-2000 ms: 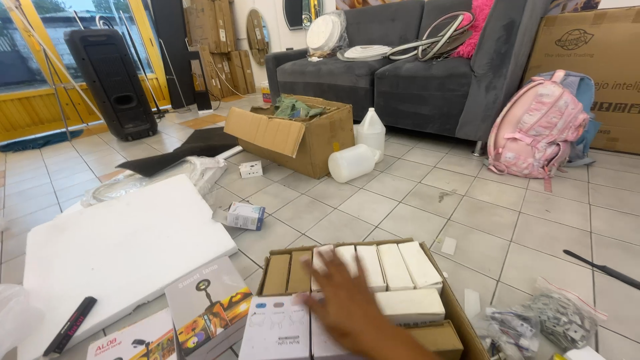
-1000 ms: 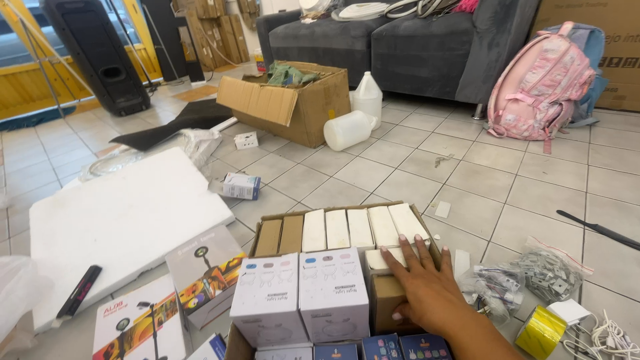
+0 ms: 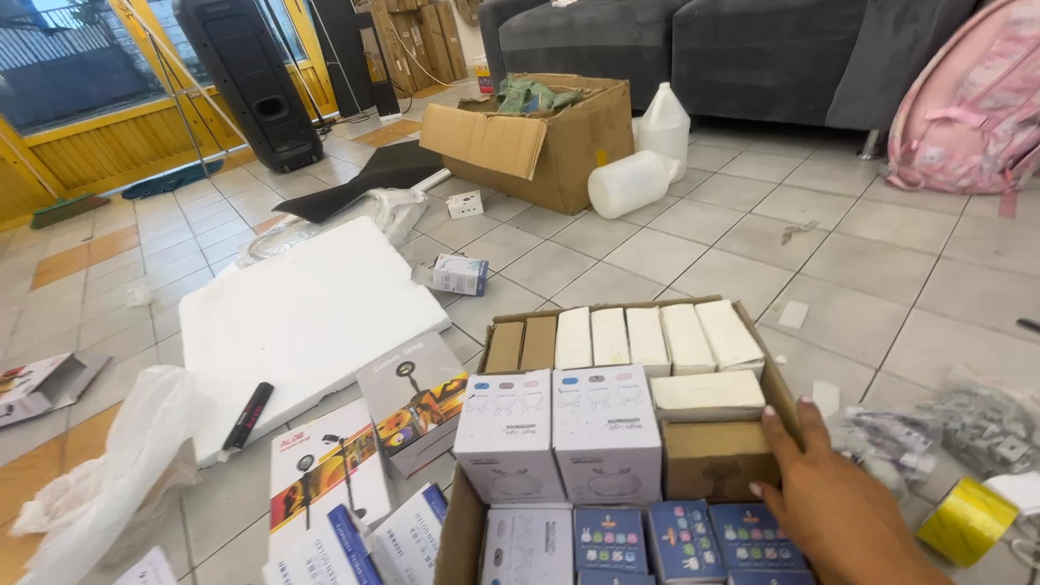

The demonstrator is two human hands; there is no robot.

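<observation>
My right hand (image 3: 841,496) lies with spread fingers at the right wall of an open cardboard carton (image 3: 768,353), its fingertips touching the edge beside a brown box (image 3: 715,455) and a white box (image 3: 707,394). Several narrow white boxes (image 3: 609,337) stand in a row along the carton's far side, with brown ones (image 3: 505,345) at their left. Two white night light boxes (image 3: 508,439) stand nearer, at the left. Small blue printed boxes (image 3: 609,536) fill part of the near end. My left hand is out of view.
Left of the carton lie sunset lamp boxes (image 3: 414,398) and a white foam sheet (image 3: 309,325) with a dark marker (image 3: 248,418). To the right are yellow tape (image 3: 967,520) and bags of metal parts (image 3: 979,418). Beyond stand another carton (image 3: 569,154), plastic jugs (image 3: 630,185) and a grey sofa (image 3: 764,65).
My right hand has moved from over the boxes to the carton's right edge. Two night light boxes now stand upright in the carton. The view has shifted closer.
</observation>
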